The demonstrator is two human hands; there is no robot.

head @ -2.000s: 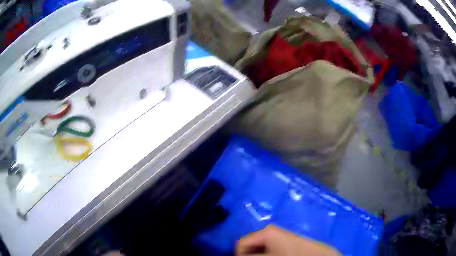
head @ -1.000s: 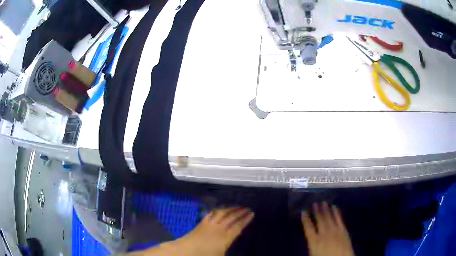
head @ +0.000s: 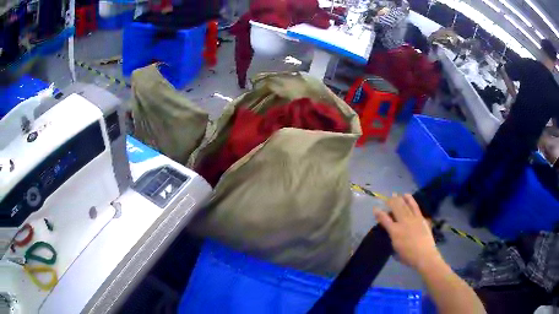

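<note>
A long black fabric strip slants from the bottom edge up to the right, over the blue bin in front of me. My right hand is on the strip at the lower right, back of the hand up, fingers slightly apart. The strip passes behind the hand and shows again beyond it; whether the fingers grip it is hidden. My left hand is not in view. The white sewing machine is at the left, with green and yellow handled snips at its base.
A blue bin stands below the table's right end. Behind it is a large khaki sack with red fabric. A red stool, another blue bin and a person in black are farther right.
The view has swung right, from the table front to the sack and floor. My right hand has moved out over the bin side, onto the strip. My left hand has left the picture.
</note>
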